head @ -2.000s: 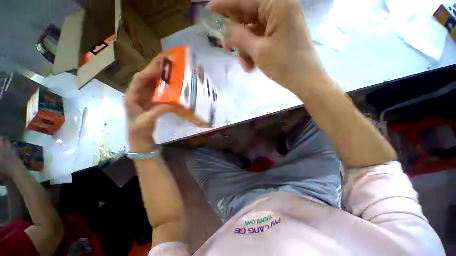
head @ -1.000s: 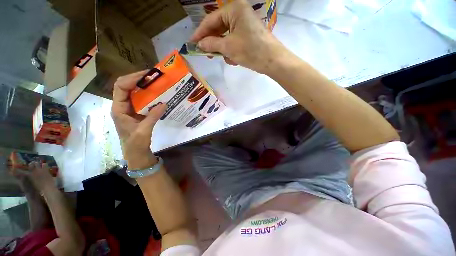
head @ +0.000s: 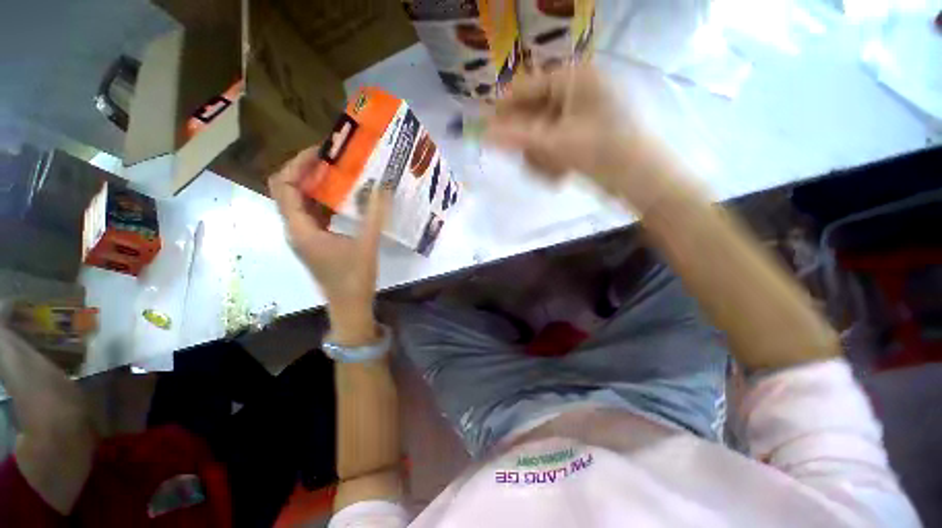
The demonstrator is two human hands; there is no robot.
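Note:
My left hand grips a retail box by its left side, tilted over the front edge area of the white table. The box's orange top with a dark slot-like strip faces up, and its white printed side with cable pictures faces right. My right hand is blurred, to the right of the box and apart from it. A small dark and greenish bit shows at its fingertips, too blurred to name.
Printed retail boxes stand behind my right hand. An open brown carton with an orange box inside is at the back left. Another orange box stands further left. A coworker in red sits at lower left. Clear film lies at the back right.
My right hand has moved from the box's top edge to the right, away from it. The left hand and box have shifted slightly right and turned. More of the standing boxes behind shows.

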